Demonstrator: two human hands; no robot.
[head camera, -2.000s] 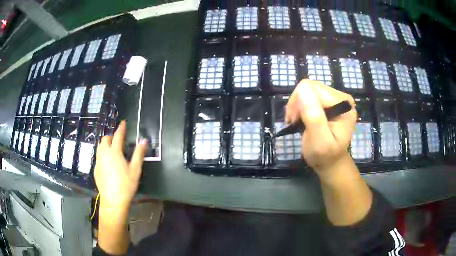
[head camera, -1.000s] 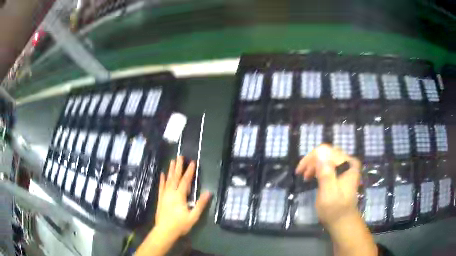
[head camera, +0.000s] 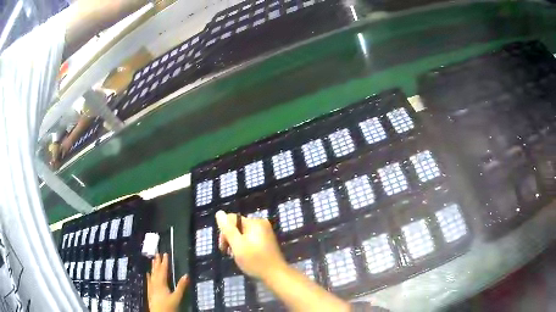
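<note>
A large black tray (head camera: 390, 194) holds rows of units with pale key grids (head camera: 359, 192). My right hand (head camera: 251, 244) is over its left part, with curled fingers, and covers some units. The slim black tool seen in it before cannot be made out now. My left hand (head camera: 163, 291) is low in the view, cut off by the bottom edge. Its fingers are spread beside a black strip with a white edge (head camera: 172, 256), between two trays. A small white block (head camera: 150, 244) lies just above my left fingertips.
Another tray of units (head camera: 146, 213) is at the lower left. A dark tray (head camera: 488, 140) is at the right. A green conveyor belt (head camera: 292, 103) runs behind. More trays (head camera: 183, 56) and another person's hands and arm (head camera: 79, 131) are across it. Pale folds fill the left edge.
The view has swung up and to the right, showing the belt and far side. My right hand has moved left over the tray. My left hand remains beside the strip.
</note>
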